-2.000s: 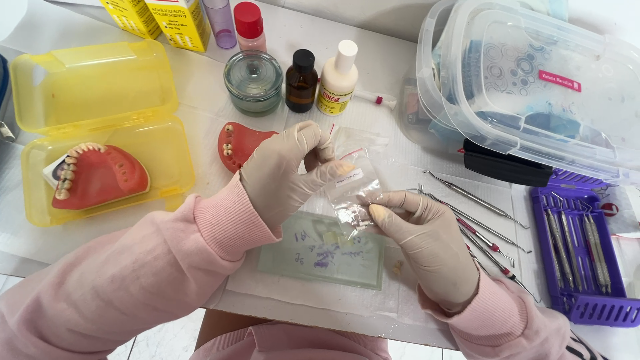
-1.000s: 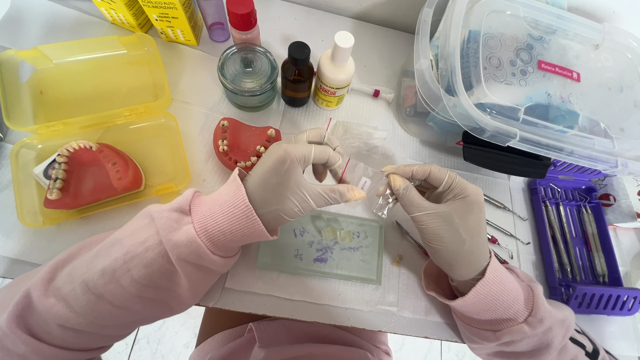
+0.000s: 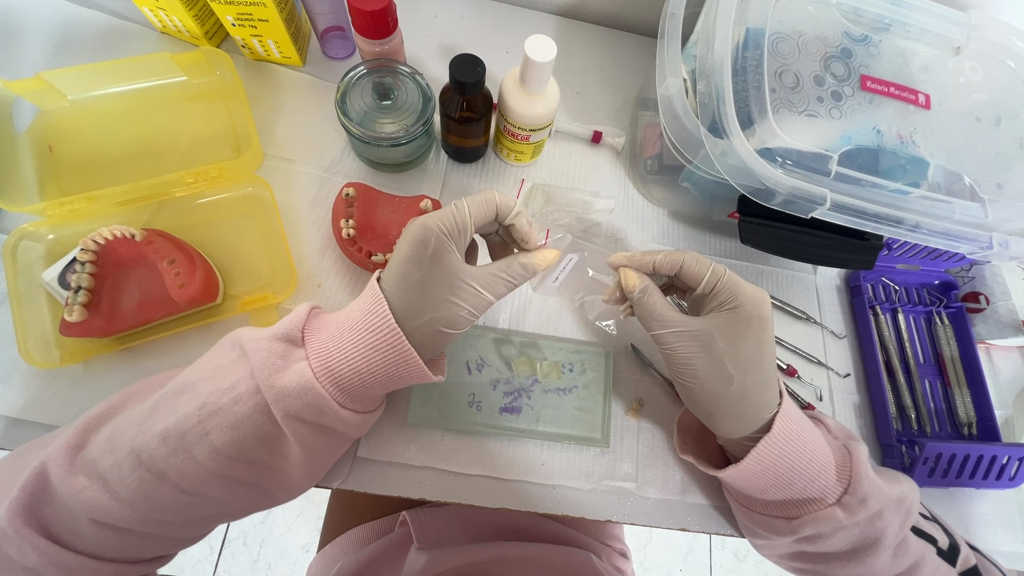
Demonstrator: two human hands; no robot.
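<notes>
A small clear zip bag (image 3: 582, 280) with a printed label is stretched between my gloved hands. My left hand (image 3: 468, 272) pinches its upper left edge between thumb and fingers. My right hand (image 3: 696, 336) pinches the other end, where the plastic is crumpled. Below them lies a glass mixing slab (image 3: 512, 392) with purple handwriting and small pale pieces on it. Another clear bag (image 3: 564, 206) lies just behind my fingers. Partly hidden by my left hand is a red dental model with several teeth (image 3: 376, 224).
An open yellow case (image 3: 276, 264) holds another dental model (image 3: 152, 280) at left. Behind stand a glass jar (image 3: 386, 120), a brown bottle (image 3: 466, 112) and a white bottle (image 3: 528, 104). Clear plastic bin (image 3: 848, 120) and purple instrument cassette (image 3: 920, 360) are at right, near loose metal dental instruments (image 3: 808, 356).
The small bag was spread flatter two seconds ago; its right end is now bunched at my right fingertips. My right hand has moved slightly upward. Both hands keep hold of the bag.
</notes>
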